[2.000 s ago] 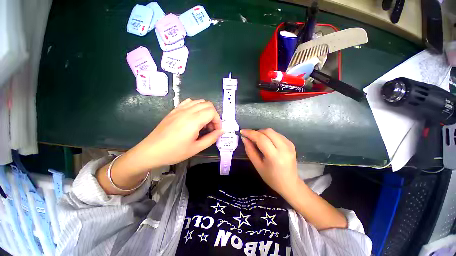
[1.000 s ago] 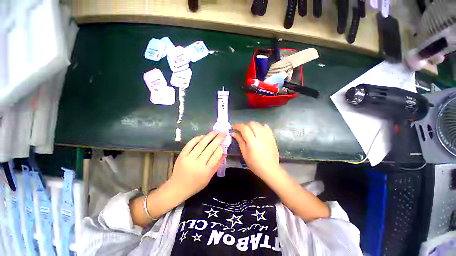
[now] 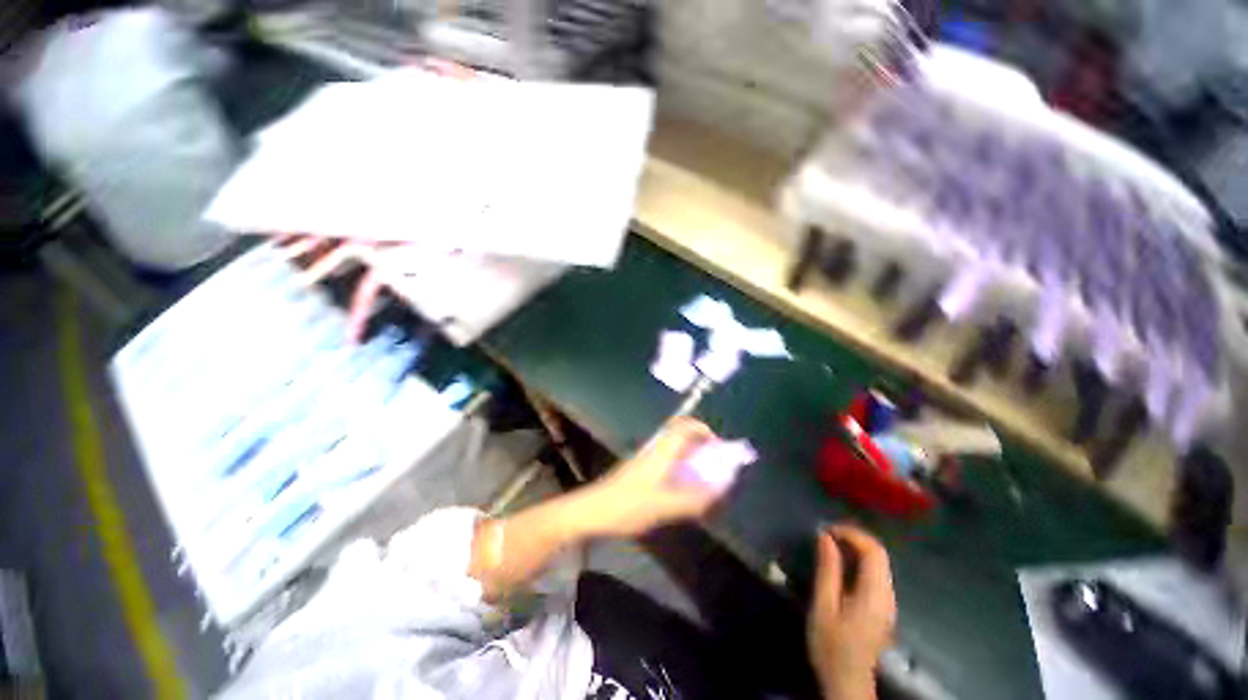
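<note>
My left hand (image 3: 654,481) is closed on a pale purple piece (image 3: 715,465) above the green bench. The piece is blurred, and I cannot tell whether it is the watch or a card. No long strap shows on it. My right hand (image 3: 851,609) is to the right, near the bench's front edge, with its fingers curled. Blur hides whether a small tool is in it. Loose purple and light blue cards (image 3: 715,339) lie on the bench beyond my left hand.
A red tool basket (image 3: 876,472) stands beyond my right hand. A black heat gun (image 3: 1129,636) lies on white paper at right. A tray of purple watches (image 3: 1040,233) is on the ledge ahead. At left are a tray with light blue straps (image 3: 260,424) and a white sheet (image 3: 452,164).
The view has swung left, and the picture is blurred. The strapped watch no longer lies upright between my hands. My hands have moved apart, and the left alone holds a purple piece.
</note>
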